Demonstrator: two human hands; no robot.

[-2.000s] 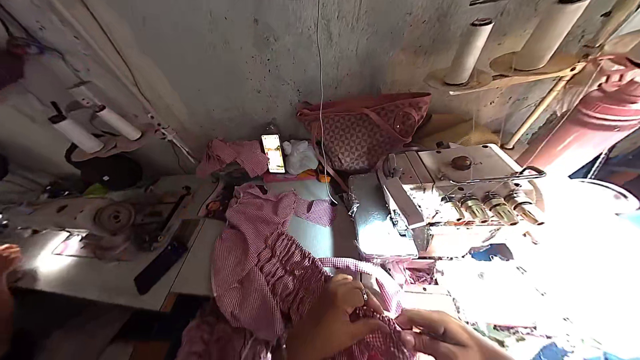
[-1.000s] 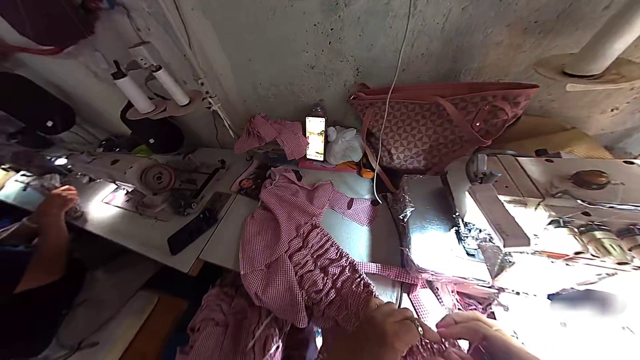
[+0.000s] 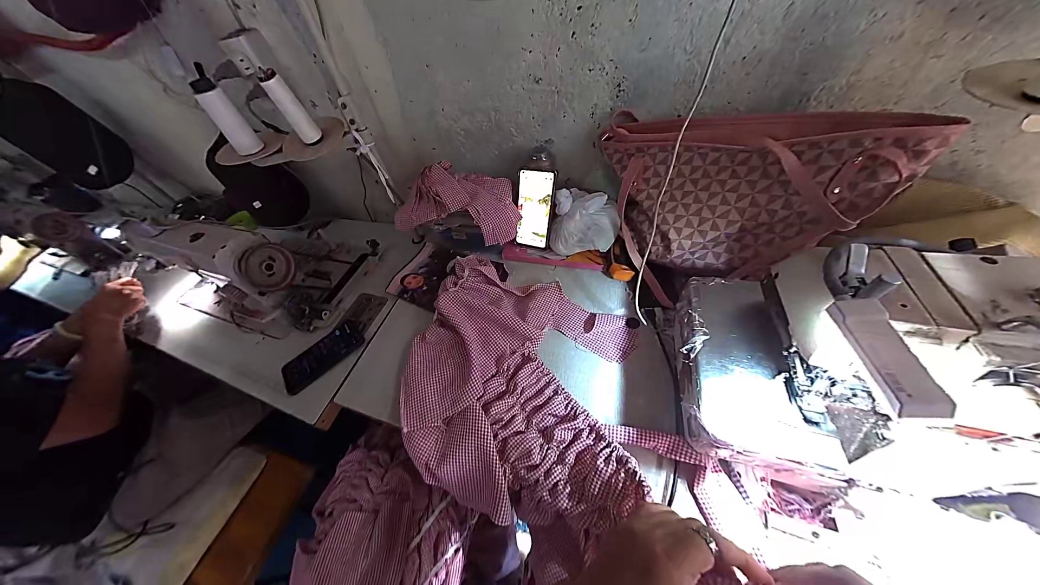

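A red-and-white gingham garment with a gathered, shirred panel lies over the table and drops past its front edge. At the bottom of the view my left hand, with a ring on one finger, grips the lower end of the gathered part. My right hand is mostly cut off by the bottom edge, just right of the left; its fingers and what they hold are hidden. A gingham strap runs from the garment toward the overlock sewing machine on the right.
A lit smartphone, a white plastic bag and a patterned tote bag stand by the wall. More gingham cloth hangs below. Left are a sewing machine, a dark phone and another person's hand.
The view has swung left, showing more of the other person's arm. My hands have sunk toward the bottom edge, the right one now largely out of view. The gathered panel lies more stretched out.
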